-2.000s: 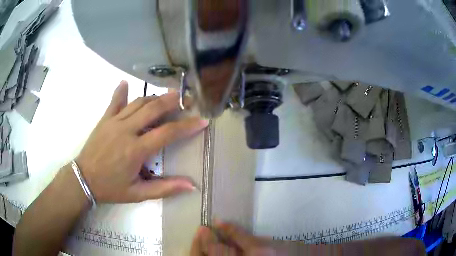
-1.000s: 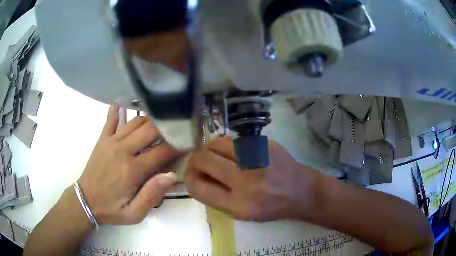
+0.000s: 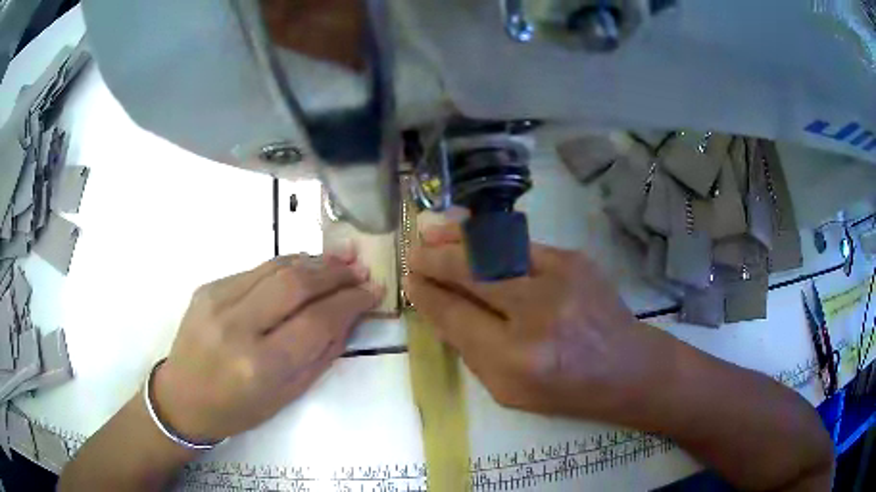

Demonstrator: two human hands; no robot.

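A grey-beige zip panel (image 3: 380, 252) lies under the machine head, with a thin line of silvery zipper teeth (image 3: 406, 240) along its right side. My left hand (image 3: 274, 332) holds the panel down from the left, its fingertips close together on it. My right hand (image 3: 538, 332) has its fingers curled at the panel's right edge, beside the teeth, partly behind the black knob (image 3: 496, 245). The panel's far end, the needle and the presser foot are hidden by the machine head. A yellow strip (image 3: 439, 413) runs from the panel's near end to the table edge.
The white machine head (image 3: 624, 91) hangs over the work. A pile of zip pieces (image 3: 687, 221) lies at the right, with thread snips (image 3: 821, 336) beyond it. Fanned grey strips (image 3: 38, 231) lie at the left. Printed rulers (image 3: 307, 476) run along the front edge.
The panel has moved away under the head, uncovering the yellow strip. My right hand has come from the front edge to the black knob. My left hand has shifted lower, its fingers closer together.
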